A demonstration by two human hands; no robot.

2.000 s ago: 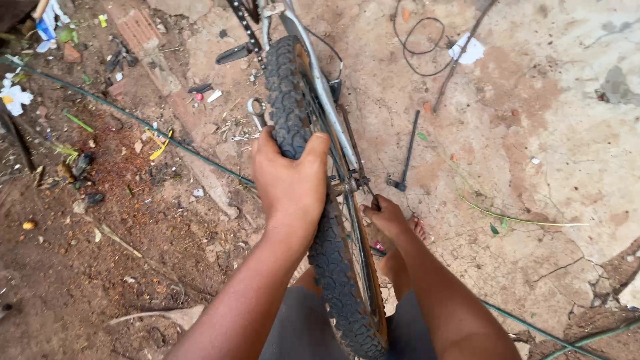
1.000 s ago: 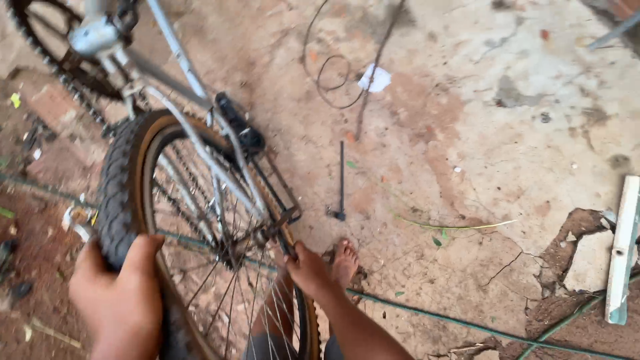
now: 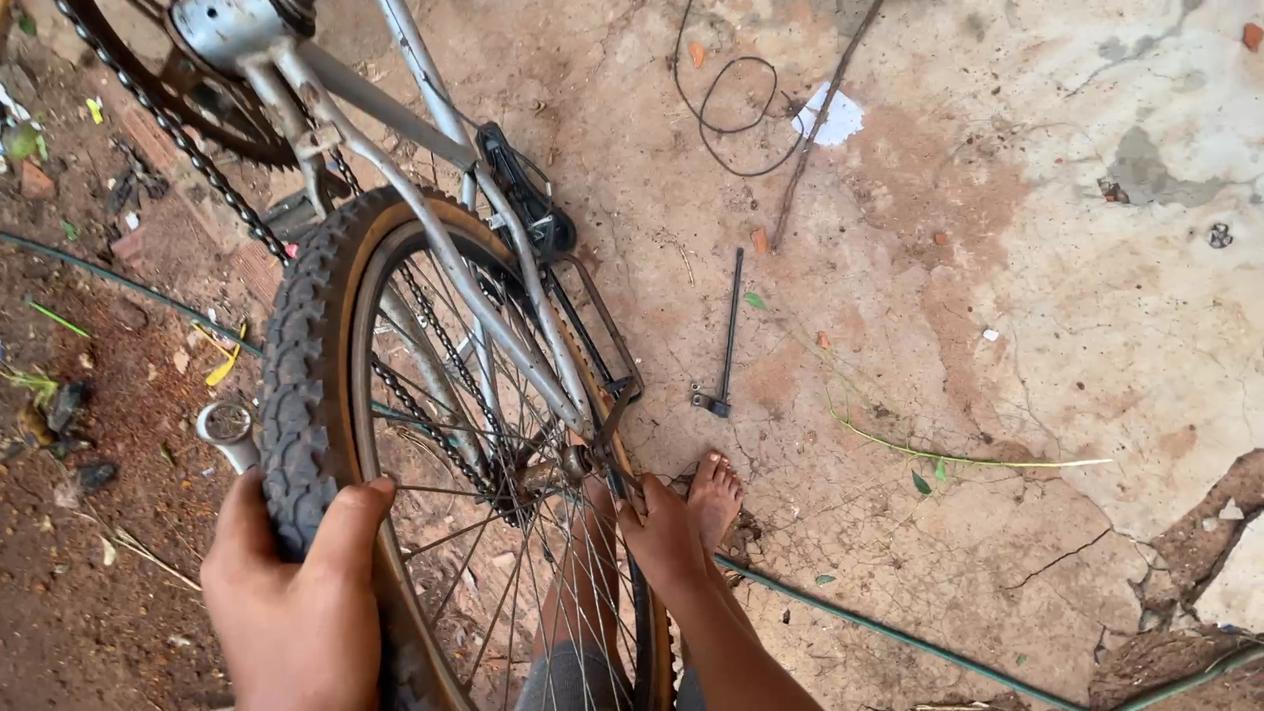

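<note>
A bicycle's knobby rear tire (image 3: 296, 395) fills the left centre, set in a silver frame (image 3: 434, 227) with a rusty chain (image 3: 212, 173). My left hand (image 3: 296, 583) grips the tire, thumb on its near side and fingers on the other. My right hand (image 3: 667, 538) is at the wheel's right side, just below the axle nut (image 3: 576, 462), its fingers closed around a thin metal piece beside the rim; what exactly it is cannot be told. The ring end of a metal wrench (image 3: 227, 425) shows just left of the tire, the rest hidden behind my hand and the tire.
A black kickstand-like rod (image 3: 732, 331) lies on the cracked concrete right of the wheel. Beyond it are a thin cable (image 3: 704, 114), a stick (image 3: 825, 118) and a white scrap (image 3: 834, 117). A green hose (image 3: 889, 632) crosses the ground by a bare foot (image 3: 714, 494). Broken concrete lies at lower right.
The wheel, seen nearly edge-on two seconds ago, now shows its spokes from the side. Both hands remain on the bicycle. The view has shifted.
</note>
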